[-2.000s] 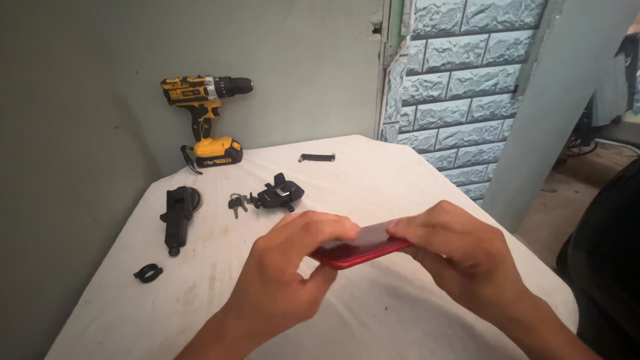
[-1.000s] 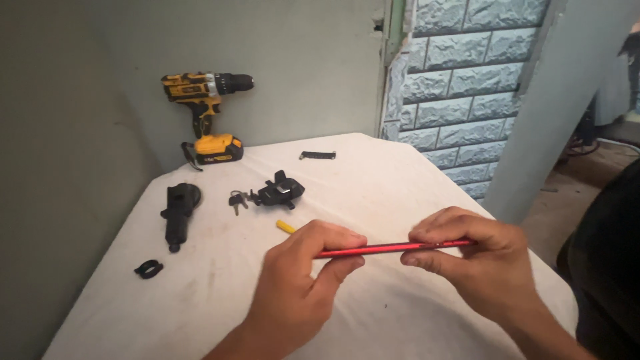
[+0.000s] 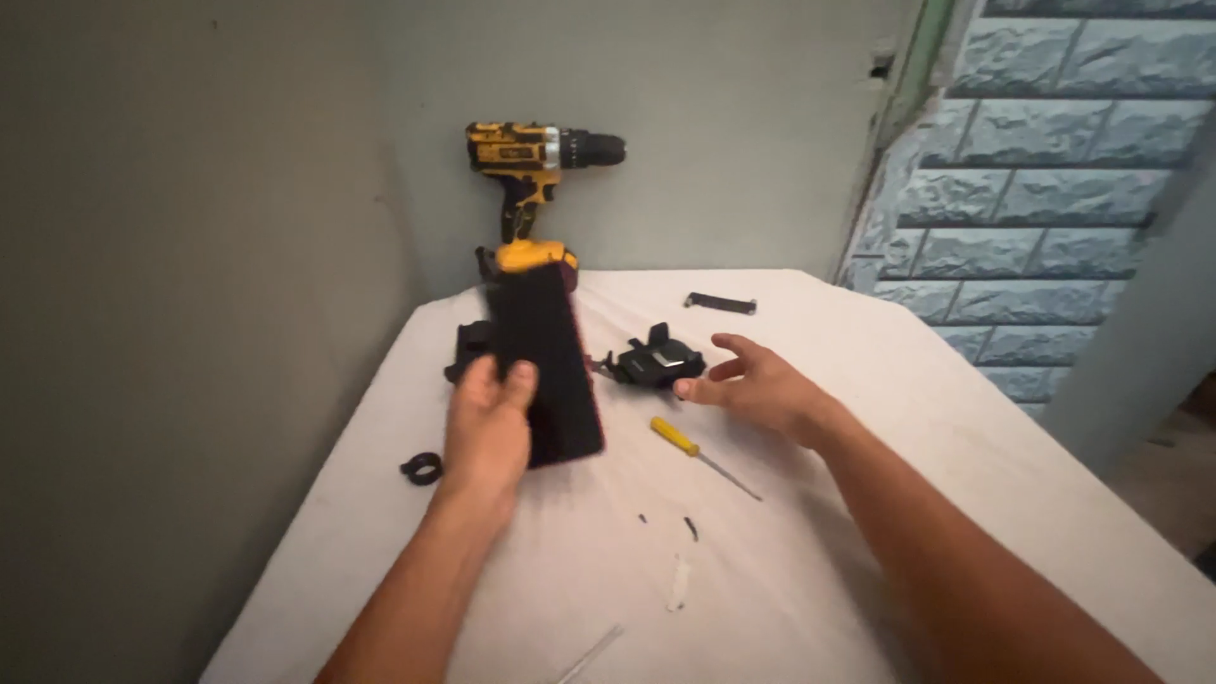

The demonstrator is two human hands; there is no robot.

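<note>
My left hand [image 3: 489, 427] grips a smartphone with a red edge [image 3: 551, 370] by its left side, its dark face turned toward me. My right hand [image 3: 760, 385] is spread beside a black phone holder [image 3: 655, 361], its fingertips close to the holder's right side; whether they touch is unclear. Below the holder lies a screwdriver with a yellow handle [image 3: 676, 437], its shaft pointing down to the right. Behind the phone, a black mount part [image 3: 467, 350] is partly hidden. Left of my left hand lies a black ring clamp [image 3: 422, 468].
A yellow and black cordless drill [image 3: 518, 157] stands on its battery at the back by the wall. A black strip with metal ends [image 3: 721, 304] lies at the back right. Small dark bits [image 3: 691, 528], a whitish strip [image 3: 678, 581] and a thin clear rod [image 3: 591, 654] lie near me.
My right hand has let go of the phone and moved to the phone holder. My left hand has turned the phone from edge-on to upright and moved it left. The view has shifted.
</note>
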